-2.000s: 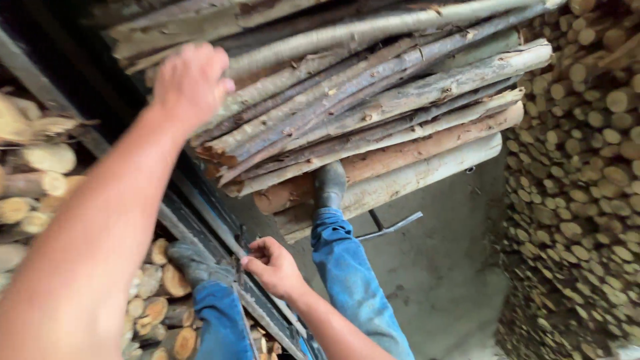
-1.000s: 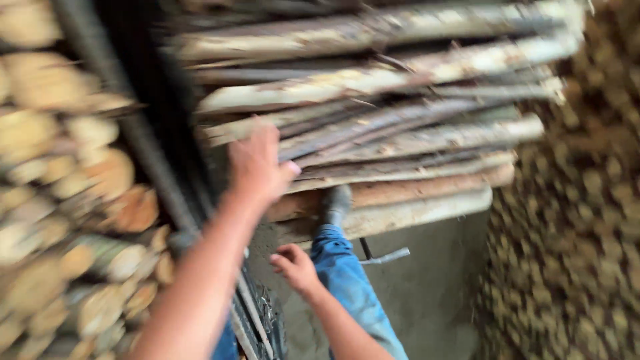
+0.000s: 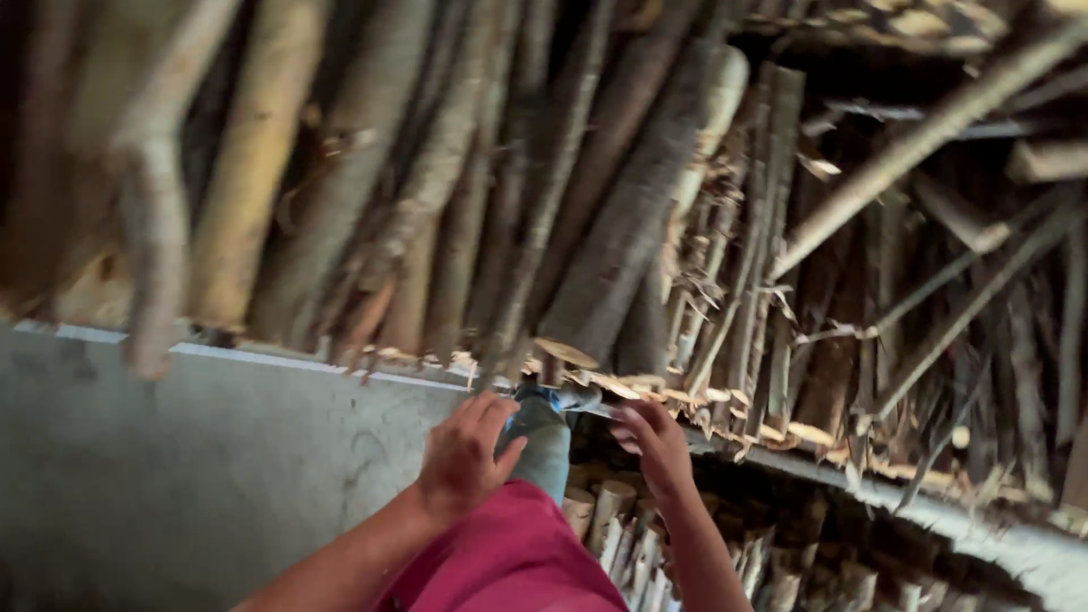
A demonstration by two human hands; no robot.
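My left hand (image 3: 467,450) is over my bent leg in blue jeans (image 3: 544,446), palm down, its fingers partly curled, with nothing seen in it. To the right of the same leg hangs my right hand (image 3: 653,438), fingers apart and holding nothing that shows. Just beyond both hands stand wooden poles and split branches (image 3: 603,263), packed side by side and leaning. A forked branch (image 3: 153,187) sticks out at the left, over a ledge edge. My boots are mostly hidden near the base of the poles.
A grey concrete surface (image 3: 195,442) lies at the lower left. Long thin poles (image 3: 926,144) lean diagonally across the right side. Short cut logs (image 3: 612,506) are stacked below the ledge (image 3: 977,527) at the lower right. Chips and bark litter the ledge.
The view has swung strongly, from the pile of lying poles to upright ones. My left hand, over the lying poles one second ago, is now above my leg.
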